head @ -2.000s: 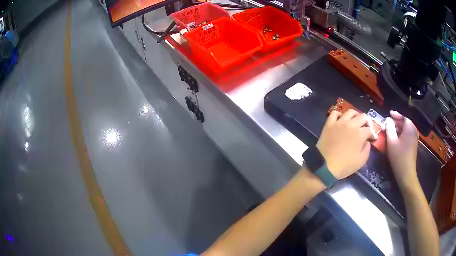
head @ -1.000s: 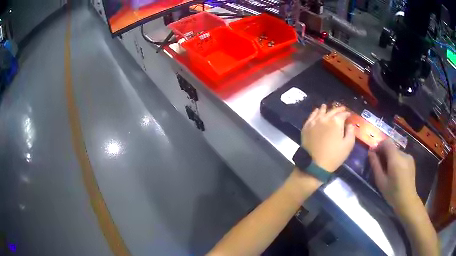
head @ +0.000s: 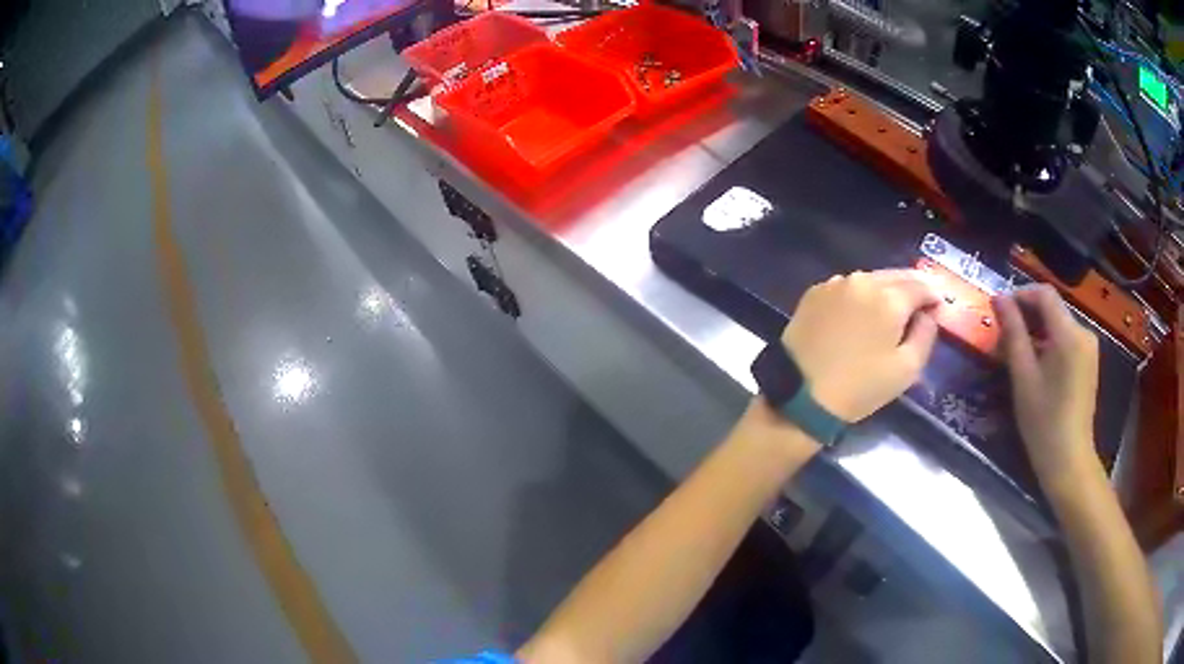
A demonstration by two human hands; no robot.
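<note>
An orange-brown carrier strip (head: 961, 309) with small dots on top lies on the black work pad (head: 792, 214), brightly lit. My left hand (head: 867, 335), with a dark watch on the wrist, is at the strip's left end with its fingers curled over it. My right hand (head: 1047, 357) has its fingertips at the strip's right end. A clear, whitish parts strip (head: 967, 265) lies just behind the carrier strip. Whether any tiny part is pinched in the fingertips cannot be seen.
Red parts bins (head: 535, 110) stand at the back left, one with small metallic pieces. A black camera head (head: 1026, 130) hangs over the pad's back. Brown strips (head: 886, 145) lie along the rail behind. A brown stack (head: 1163, 441) is at the right edge. A monitor (head: 325, 33) is top left.
The carrier strip, covered by both hands at first, now shows between them. My left hand has shifted along its left end; my right hand has moved up to its right end. The view has shifted slightly.
</note>
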